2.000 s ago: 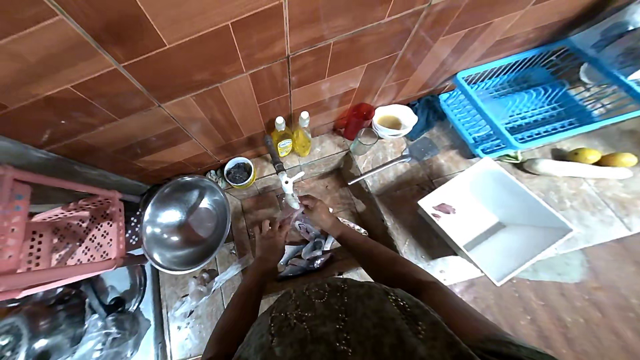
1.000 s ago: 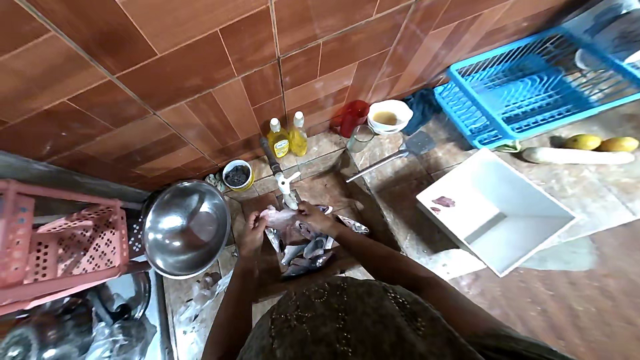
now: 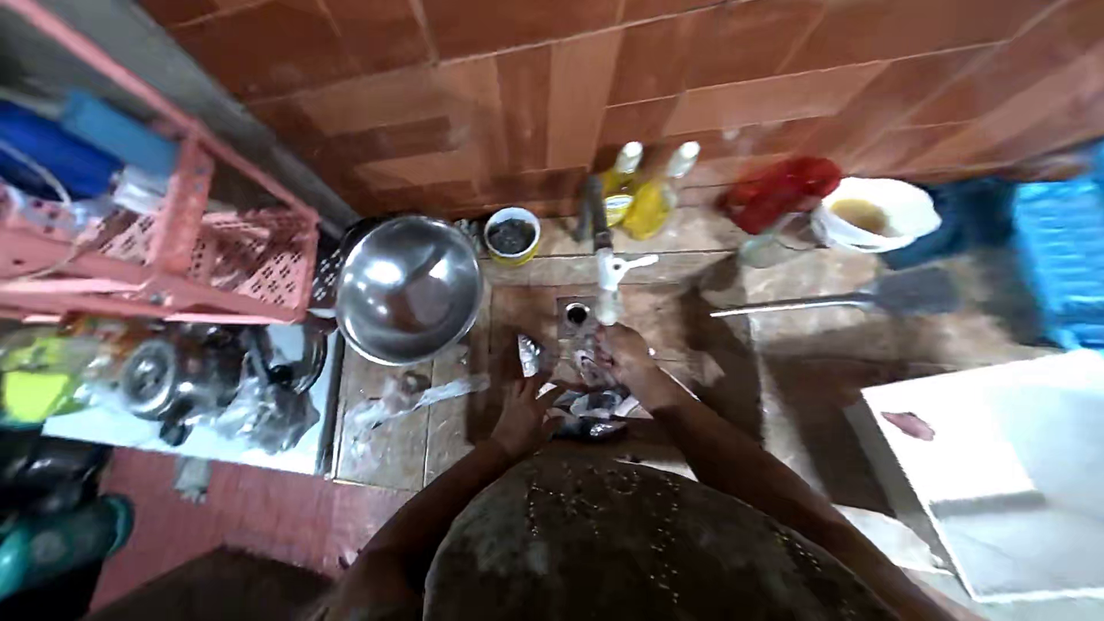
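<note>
In the tiled sink basin (image 3: 707, 345), several pieces of fish (image 3: 595, 404) lie in a pile close to my body. My right hand (image 3: 628, 354) is just below the white plastic tap (image 3: 610, 289), around a pale piece of fish (image 3: 593, 366). My left hand (image 3: 522, 414) reaches down at the left edge of the pile, its fingers touching fish; whether it grips a piece is unclear. A silvery fish piece (image 3: 530, 354) lies just above my left fingers. The round drain hole (image 3: 577, 313) shows behind the pile.
Left of the basin sits a steel bowl (image 3: 410, 289), near a pink plastic rack (image 3: 164, 250). Behind are a small tub (image 3: 511, 235), yellow bottles (image 3: 651, 207), a red container (image 3: 780, 194) and a white bowl (image 3: 875, 216). A spatula (image 3: 910, 291) and a white box (image 3: 1009, 457) are at right.
My left hand has moved from near the tap down to the left side of the fish pile. My right hand stays by the tap. The view has swung left.
</note>
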